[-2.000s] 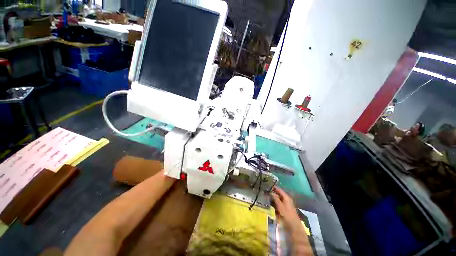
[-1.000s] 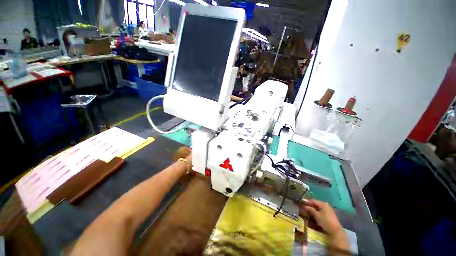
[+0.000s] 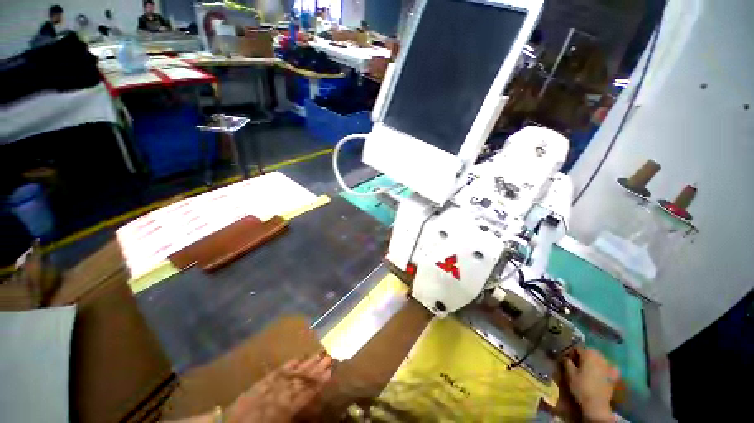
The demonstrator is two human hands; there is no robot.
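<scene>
A yellow-covered sewing template (image 3: pixel 453 363) with black writing lies under the head of a white pattern sewing machine (image 3: pixel 463 256). Its narrow left section shows a whitish strip with yellow edges, and brown material lies between the sections. My left hand (image 3: pixel 289 384) is at lower centre on a floppy brown panel (image 3: pixel 240 355), fingertips by the template's left section; its grip is unclear. My right hand (image 3: pixel 592 382) is at the metal clamp carriage (image 3: pixel 521 343), fingers curled at its right end; whether it grips anything is hidden.
Brown strips (image 3: pixel 236 244) lie on a pink-white printed sheet (image 3: pixel 198 223) at left. Stacked brown panels (image 3: pixel 112 339) and a pale board (image 3: pixel 37 359) are at lower left. The control screen (image 3: pixel 450 70) rises above the machine. Thread cones (image 3: pixel 682 198) stand at right.
The view has swung left. My left hand has come back from beside the machine head toward me, with the brown panel's edge, uncovering the whitish template section. My right hand remains at the clamp.
</scene>
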